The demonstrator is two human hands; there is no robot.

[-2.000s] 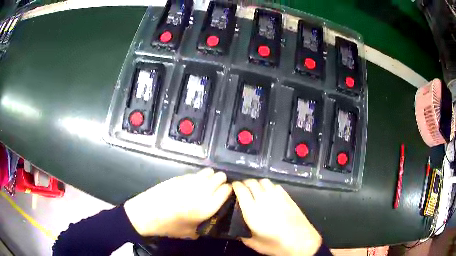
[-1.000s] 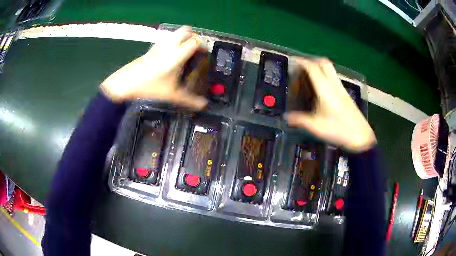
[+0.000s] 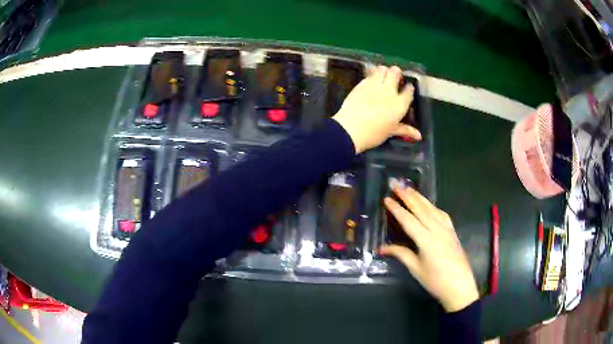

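Observation:
A clear blister tray (image 3: 306, 264) holds black phone backs with red round spots in two rows. Dark brown battery packs with gold print lie on them, such as the battery (image 3: 277, 84) in the upper row. My left hand (image 3: 376, 111) reaches across to the upper right pocket, with fingers and thumb around a dark battery there. My right hand (image 3: 433, 242) is at the lower right pocket, fingertips and thumb at the edges of another dark battery (image 3: 396, 225). My left sleeve hides part of the lower row. Both grips are partly hidden.
A red pen (image 3: 495, 248) lies right of the tray, with a second thin pen (image 3: 540, 248) beyond it. A pink ribbed round object (image 3: 534, 151) stands at the right, near tangled cables (image 3: 595, 168). A pale edge strip (image 3: 480, 101) separates the bench from the green conveyor (image 3: 282, 23).
Batteries now show on upper-row phones that showed white labels before. My left hand has crossed to the upper right pocket; my right hand has moved down to the lower right one. The tray appears further left.

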